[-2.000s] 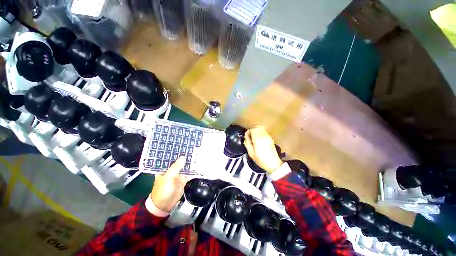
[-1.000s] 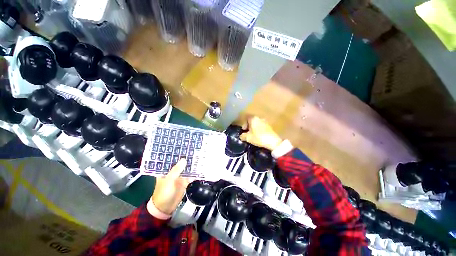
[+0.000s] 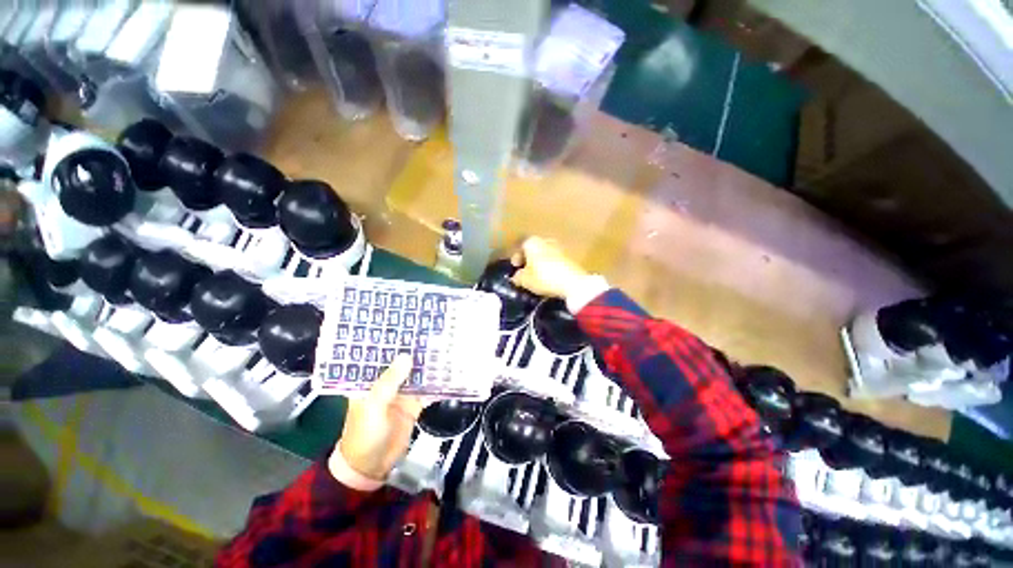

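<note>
My left hand [image 3: 378, 427] holds a white label sheet [image 3: 467, 344] at its lower edge, thumb on top; dark-printed squares fill its left and middle part. My right hand [image 3: 544, 272] is at a black camera head [image 3: 505, 294] just right of the sheet, its fingertips at the top of the ball. Whether a label is between the fingers cannot be told. More camera units with black heads over slotted white bodies stand in two rows, such as one black head [image 3: 520, 427] below the sheet. The sheet hides part of the rows.
A grey post [image 3: 489, 133] rises behind the rows, with a small bottle [image 3: 450, 244] beside it. Translucent bins [image 3: 411, 94] stand at the back. Brown cardboard [image 3: 711, 255] lies behind the rows, with more units [image 3: 911, 333] at the right. A larger white unit [image 3: 67, 200] stands far left.
The view has shifted, and the post now appears further left and more upright. My right hand stays at the same black head, its fingers nearer the ball's top. My left hand still holds the sheet.
</note>
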